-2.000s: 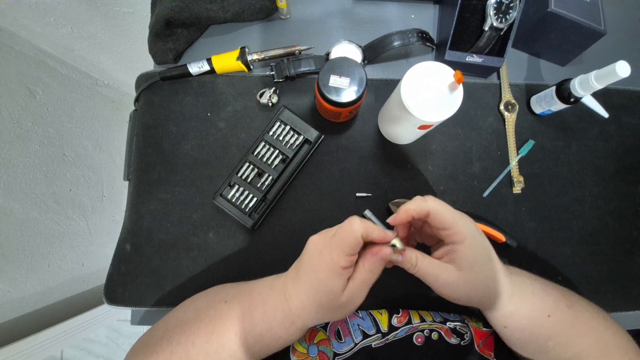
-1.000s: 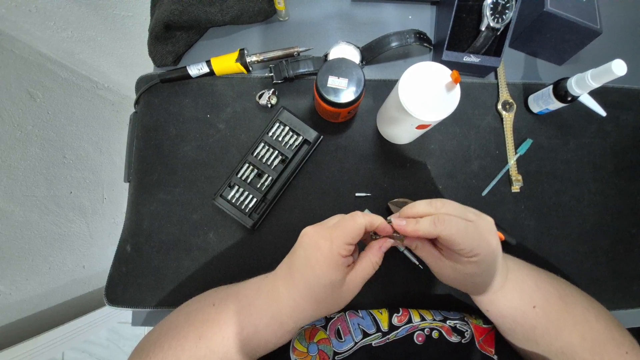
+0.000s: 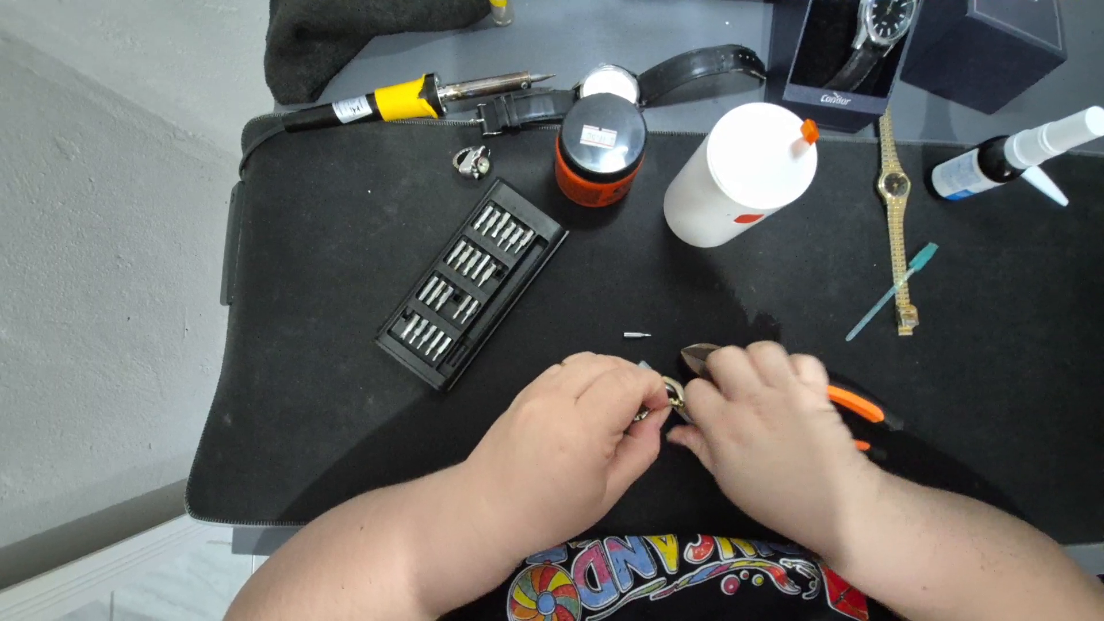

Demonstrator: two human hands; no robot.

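Observation:
My left hand [image 3: 578, 431] pinches a small metal piece [image 3: 673, 395], perhaps a watch part, between thumb and fingers. At its other side my right hand [image 3: 768, 423] touches or grips the same piece; the fingers hide most of it. Under and behind my right hand lie pliers with orange and black handles [image 3: 856, 403], jaws showing at its left. A loose screwdriver bit [image 3: 636, 335] rests on the black mat just beyond my hands. To the left, a black bit case [image 3: 473, 285] holds several rows of silver bits.
Beyond my hands stand a white bottle [image 3: 733, 185] and a dark-lidded orange jar [image 3: 599, 151]. A soldering iron [image 3: 414, 97] and a black-strapped watch [image 3: 526, 108] lie at the back. On the right are a gold-coloured watch [image 3: 894, 185], a teal brush [image 3: 893, 291] and a spray bottle [image 3: 992, 164].
The fingers of both hands have shifted around the small metal piece. The slim grey tool seen pointing down to the right one second ago is now mostly hidden.

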